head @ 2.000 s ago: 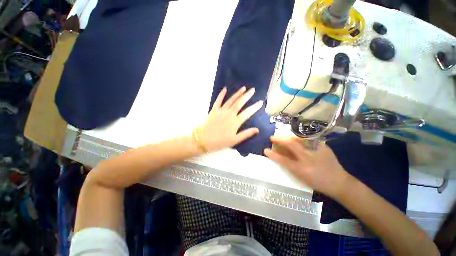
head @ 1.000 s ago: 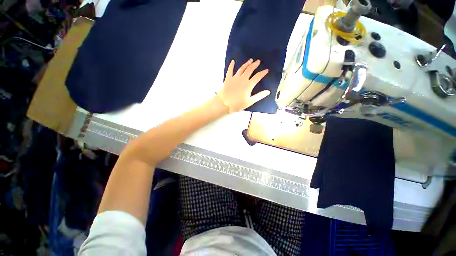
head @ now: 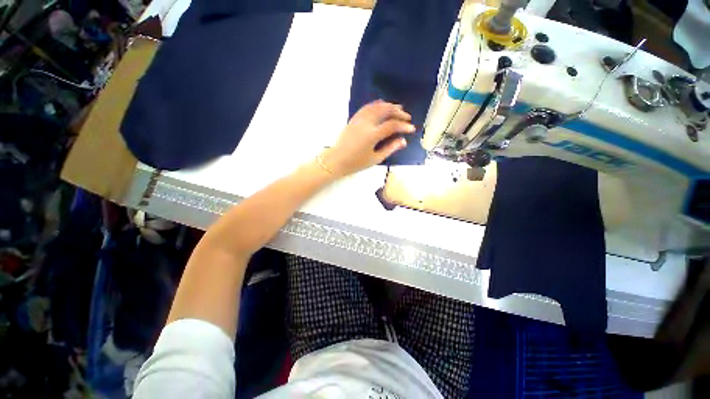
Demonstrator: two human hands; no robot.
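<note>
My left hand (head: 369,139) lies over the lower end of a long navy panel (head: 401,58), just left of the needle area. Its fingers are bent and its thumb is apart; no cloth shows pinched between them. The panel's end is beside the presser foot and needle (head: 448,153), whose details are too small to tell. The white sewing machine (head: 576,101) stands to the right, its work light on. A smaller navy panel (head: 545,226) lies right of the needle and hangs over the front edge. My right hand is out of the picture.
A rounded navy panel (head: 214,86) lies at the table's left, partly over tan cardboard (head: 97,148). A printed ruler (head: 350,240) runs along the front edge. A blue crate (head: 557,362) is below right. The wearer's lap is below the table.
My right hand was near the needle two seconds ago and has left the picture. My left hand's spread fingers have bent. The view has shifted, and the smaller panel now hangs over the front edge.
</note>
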